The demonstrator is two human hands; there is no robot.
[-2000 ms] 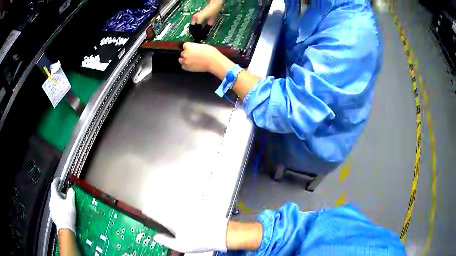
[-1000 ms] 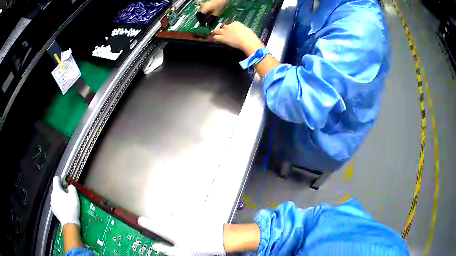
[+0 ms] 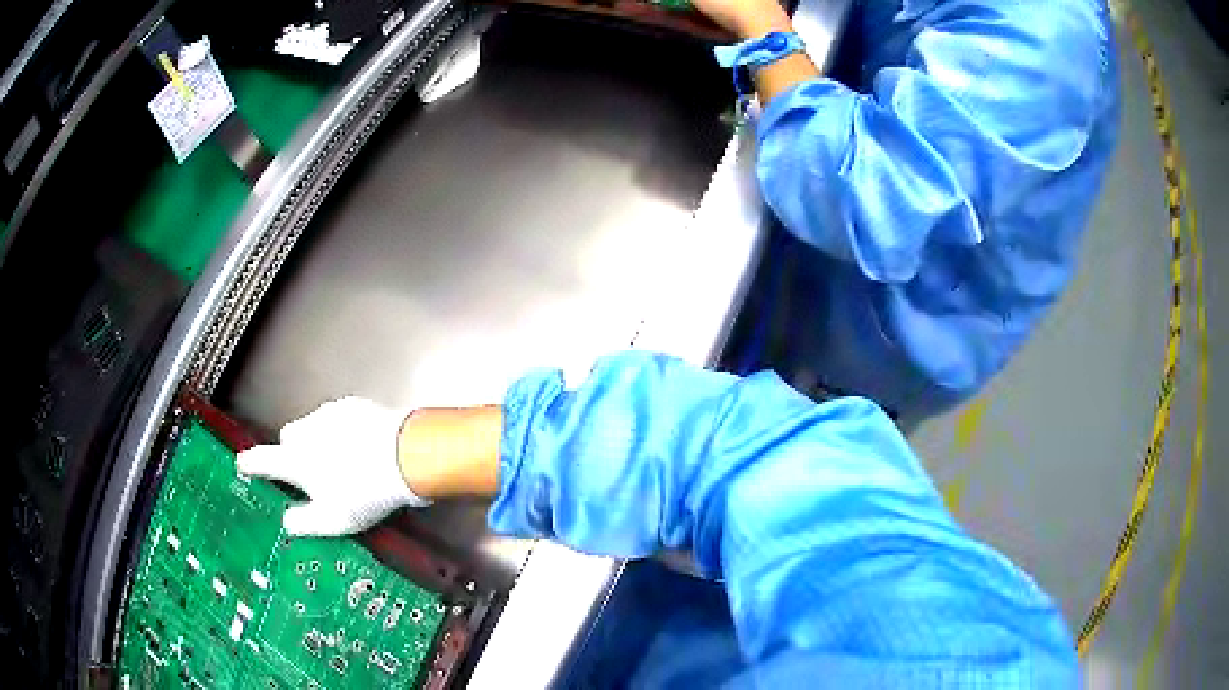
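A green circuit board [image 3: 256, 580] with white markings lies at the bottom left in a carrier with a red-brown front bar [image 3: 411, 555]. My right hand [image 3: 344, 465], in a white glove, is over the bar and the board's far edge. Its thumb and fingers are spread a little apart, and I see nothing held between them. Whether it touches the board is hard to tell. My left hand is out of the picture.
A grey metal conveyor bed [image 3: 472, 256] lies between silver rails [image 3: 202, 324]. Another worker in a blue gown [image 3: 930, 175] stands at the right, one hand [image 3: 744, 16] at the far carrier. A paper tag [image 3: 192, 101] hangs at the left above a green mat.
My left hand has left the picture. My right hand has moved left and away from me, from the carrier's right end to its middle. The view has shifted, so the far carrier is mostly cut off.
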